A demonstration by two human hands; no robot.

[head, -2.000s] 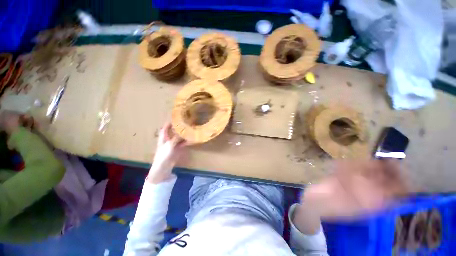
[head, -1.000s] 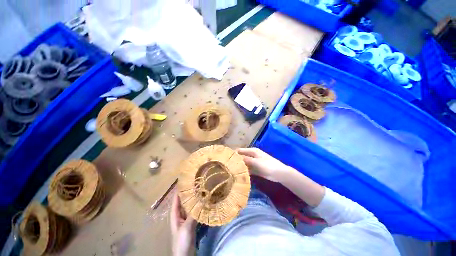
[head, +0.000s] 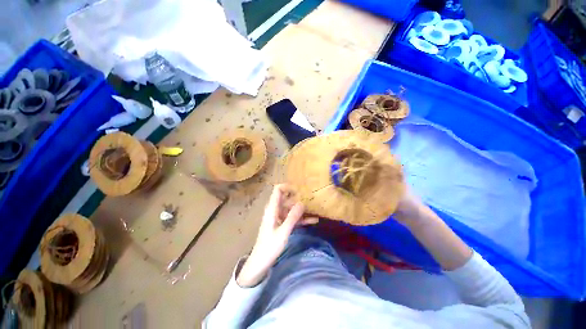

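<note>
A wrapped tan ring (head: 315, 168), with loose brown cord across its centre hole, is held between both hands over the bench's front edge, close to the blue crate. It is slightly blurred. My left hand (head: 283, 215) grips its lower left rim. My right hand (head: 406, 200) is at its right rim, mostly hidden behind the ring. A single ring (head: 218, 159) with cord lies on the cardboard. Stacks of rings stand farther left (head: 119, 180) and at the lower left (head: 72, 257). A small board (head: 151, 234) bears a white lump (head: 166, 216).
A large blue crate (head: 475, 225) at the right holds rings (head: 369, 122) and a plastic sheet (head: 450, 173). A phone (head: 286, 122), yellow-handled tool (head: 171, 151), white bottles (head: 166, 114), drink bottle (head: 168, 80) and white bag (head: 186, 45) are on the bench. More crates stand around.
The held ring has moved right, from over the bench edge beside the board toward the blue crate. My right hand has moved behind its right rim, and my left hand has moved along with it.
</note>
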